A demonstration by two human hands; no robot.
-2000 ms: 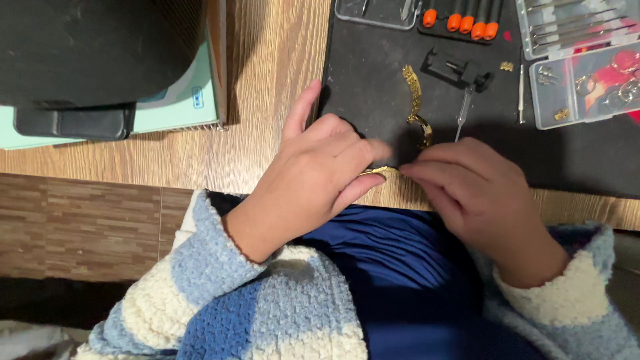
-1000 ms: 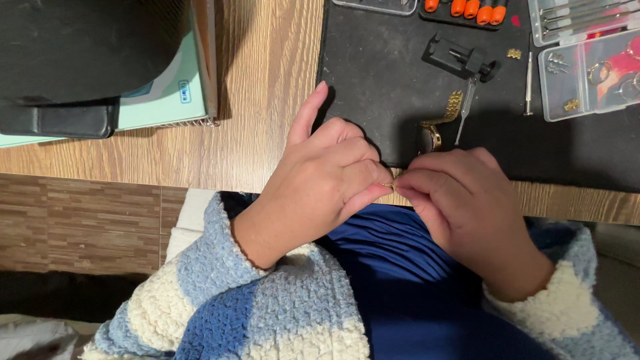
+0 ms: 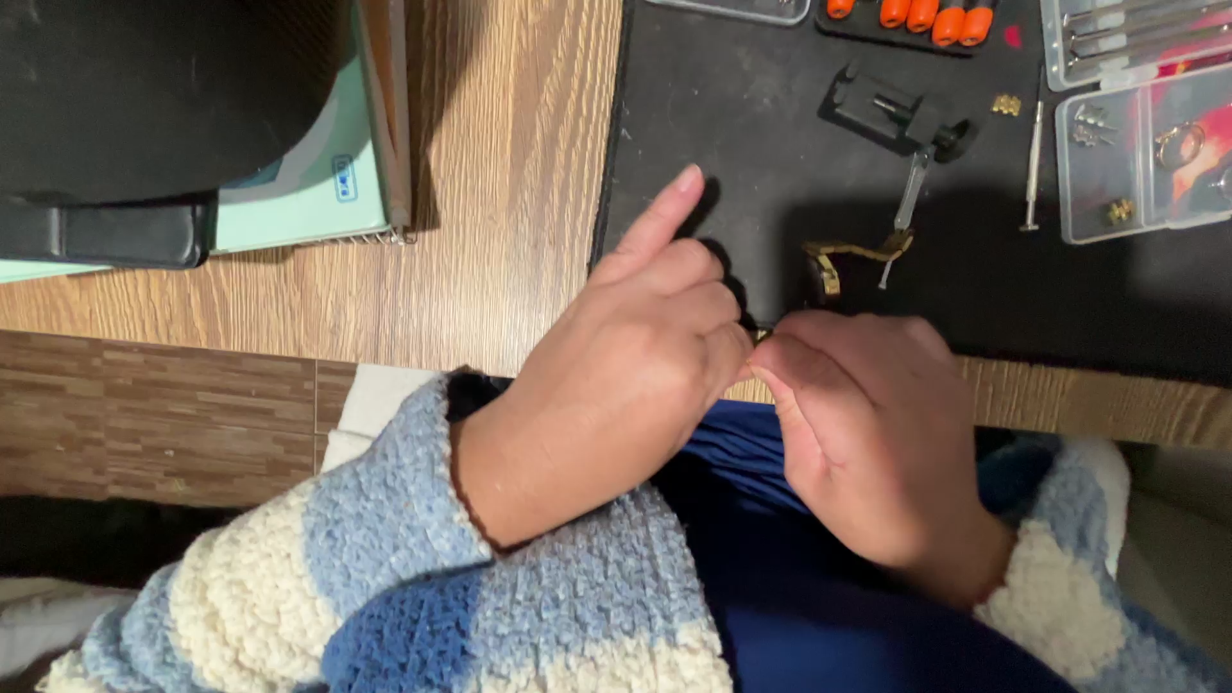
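Note:
My left hand (image 3: 635,356) and my right hand (image 3: 866,423) meet fingertip to fingertip at the desk's front edge. Between them a small piece of gold-tone metal bracelet (image 3: 762,334) shows, mostly hidden by the fingers. My left index finger points up and away from the pinch. Just beyond my right hand lies a gold-tone watch bracelet (image 3: 852,250) on the black mat. A small tool with a clear handle (image 3: 912,192) lies against it, its thin tip (image 3: 886,274) past the links. Above that is a black bracelet-link holder with a screw knob (image 3: 890,115).
Loose gold links (image 3: 1006,104) and a slim metal screwdriver (image 3: 1033,168) lie right of the holder. Farther right stands an open clear plastic case (image 3: 1107,231) with small parts. Orange-ended tools (image 3: 948,24) are at the top. A mint notebook (image 3: 318,207) lies at left on the wooden desk (image 3: 491,192).
The gold-tone strip seen between my hands two seconds ago is now mostly covered by fingers. My hands remain together, and the watch bracelet on the mat lies in a different shape.

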